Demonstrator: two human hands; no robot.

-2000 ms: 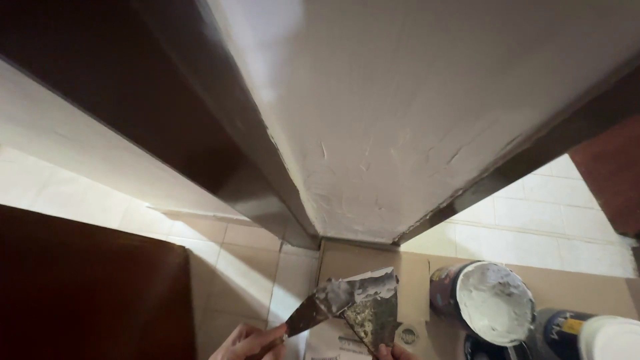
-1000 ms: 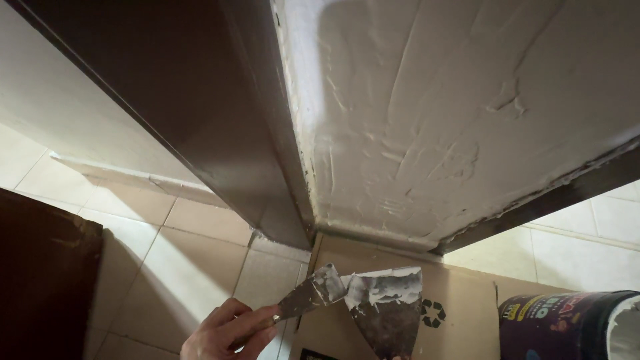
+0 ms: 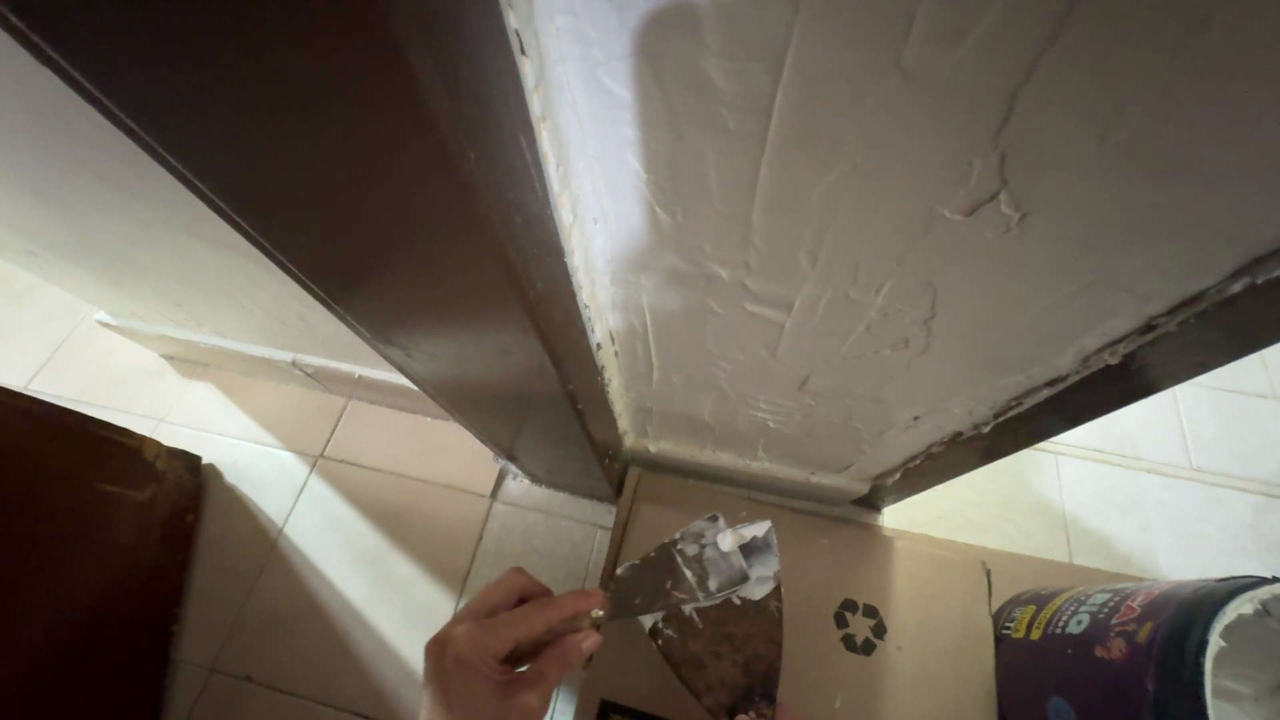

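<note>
My left hand [image 3: 515, 635] grips a putty knife [image 3: 650, 585] by its handle, its blade pointing right and smeared with white compound. That blade lies across the top of a second, wider putty knife [image 3: 725, 645], which also carries white compound along its edge. Only the fingertips of my right hand [image 3: 755, 714] show at the bottom edge, at the lower end of the wider knife; most of that hand is out of view. Above both blades rises a wall panel [image 3: 800, 250] coated with ridged, uneven compound, framed by dark brown frame pieces [image 3: 520, 330].
Cardboard [image 3: 920, 600] with a recycling mark covers the floor below the wall. On the right a dark labelled tub [image 3: 1090, 640] of white compound shows its rim. A dark brown wooden piece [image 3: 90, 560] stands at left over floor tiles [image 3: 340, 540].
The view has moved closer to the coated wall's lower corner. The narrower blade, left of the wider knife's edge a second ago, now overlaps it.
</note>
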